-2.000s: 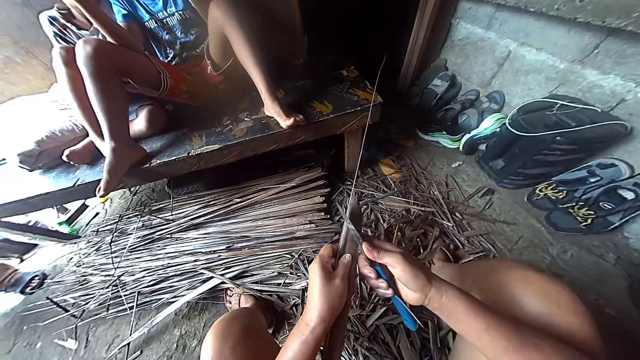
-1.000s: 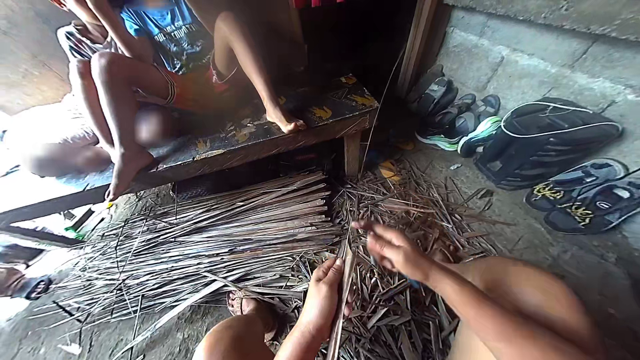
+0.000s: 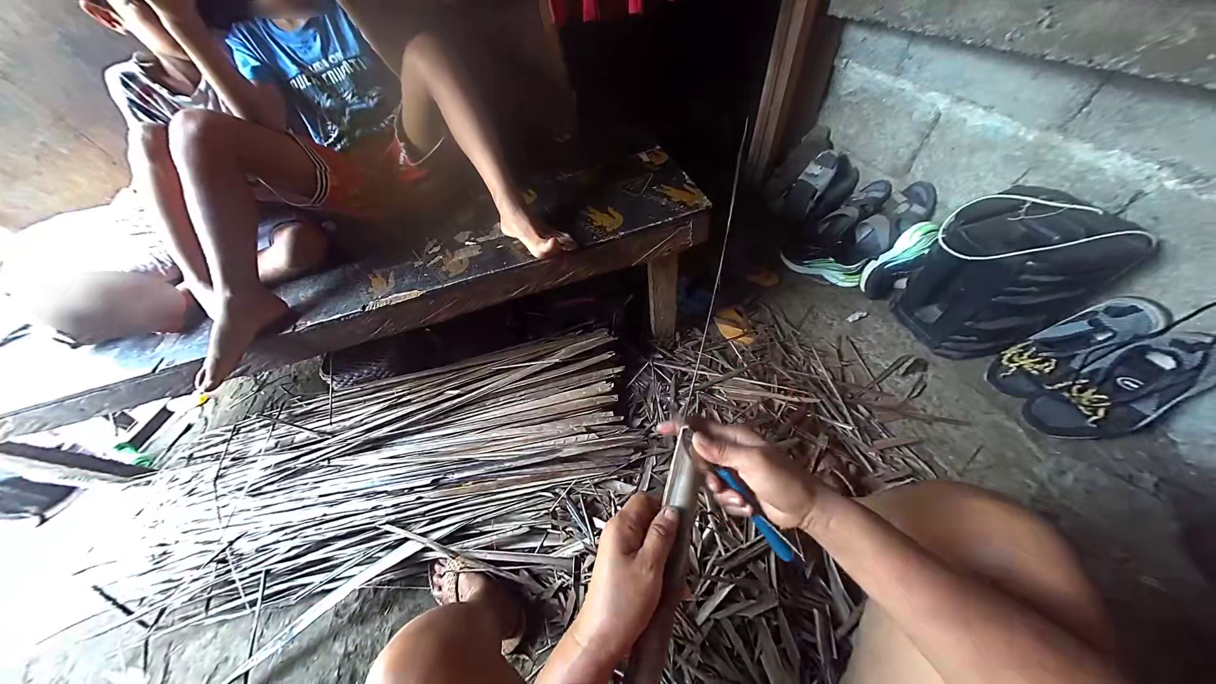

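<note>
My left hand [image 3: 632, 570] grips a long dry leaf strip [image 3: 680, 475], brownish, with its upper end pale. Around a blue-handled tool [image 3: 771, 540], perhaps a knife, my right hand [image 3: 755, 470] is closed, its thumb and forefinger beside the strip's top end; the tool's blade is hidden or too blurred to tell. From near my right fingertips a thin rib or stick [image 3: 727, 228] rises up past the bench corner. Below both hands lie scattered dry leaf scraps [image 3: 760, 608]. To their left is a large pile of long dried strips [image 3: 427, 456].
A wooden bench [image 3: 608, 252] with a dark patterned top stands ahead, with people seated and a bare foot [image 3: 537, 233] at its edge. On the right, by the concrete block wall [image 3: 959, 104], are a black bag [image 3: 1026, 266], sandals [image 3: 1092, 366] and several other shoes [image 3: 841, 214].
One second ago my right hand was blurred above the strip; now it is lower, close against the strip's top end. My left hand keeps its hold.
</note>
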